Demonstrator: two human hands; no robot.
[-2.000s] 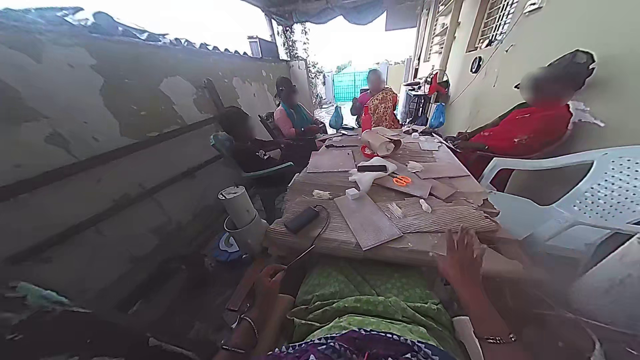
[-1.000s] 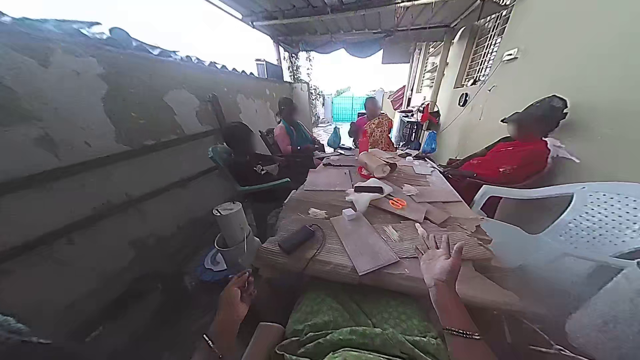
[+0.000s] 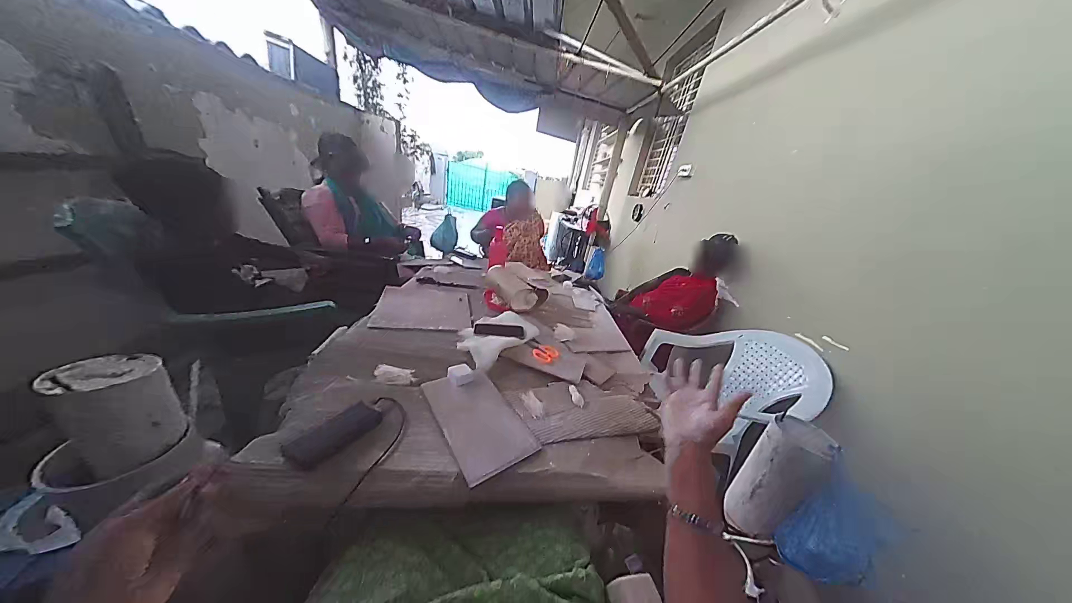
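My right hand (image 3: 699, 410) is raised at the right edge of the table, palm showing and fingers spread, with nothing in it; a bracelet circles the wrist. At the lower left, my left hand (image 3: 159, 528) is a blurred shape, and its fingers and anything in them cannot be made out. On the cardboard-covered table (image 3: 569, 481) lie a flat board (image 3: 481, 431) with a small white block (image 3: 460, 374) on it, a dark elongated case (image 3: 332, 434) with a cord, and orange-handled scissors (image 3: 545, 354). A dark bar-shaped object (image 3: 499, 330) rests on white cloth (image 3: 486, 347).
Several people sit around the table. A white plastic chair (image 3: 783, 368) stands at the right, near a pale cylinder (image 3: 779, 473) and a blue plastic bag (image 3: 837, 528). A bucket (image 3: 117, 494) holding a rolled pale piece (image 3: 117, 410) is at the lower left.
The view has shifted noticeably. My right hand, lower over the table edge two seconds ago, is now raised with its palm showing. My left hand has become blurred at the lower left.
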